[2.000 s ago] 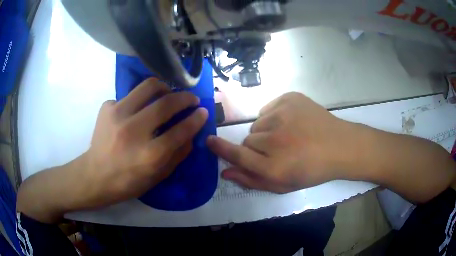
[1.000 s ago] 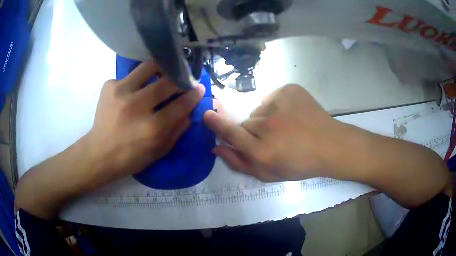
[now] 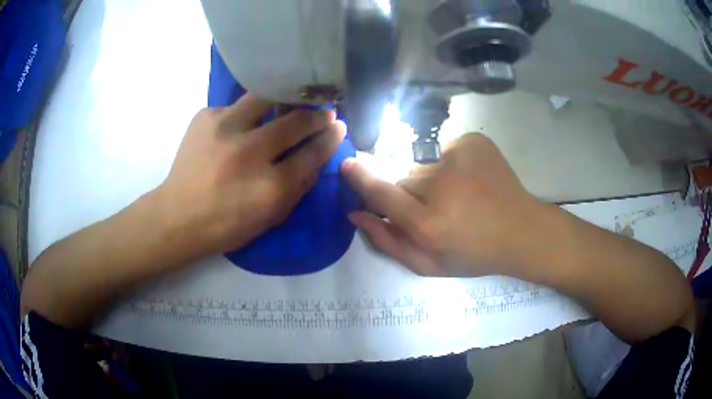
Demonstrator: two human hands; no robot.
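Observation:
A rounded blue panel (image 3: pixel 300 238) lies flat on the white table, its round end towards me and its far part under the head of the sewing machine (image 3: pixel 273 51). My left hand (image 3: pixel 242 167) lies flat on the panel with fingers spread a little, the fingertips close to the machine head. My right hand (image 3: pixel 445 210) is curled, its index fingertip touching the panel's right edge. The needle and presser foot are hidden by the machine head and glare.
Blue pieces with small white lettering (image 3: pixel 27 70) lie at the far left. A printed ruler scale (image 3: pixel 289 312) runs along the near edge of the table. A red cord (image 3: pixel 700 241) hangs at the far right.
The blue panel has moved away from me, further under the machine head. Both hands have moved with it. The camera view has also shifted a little.

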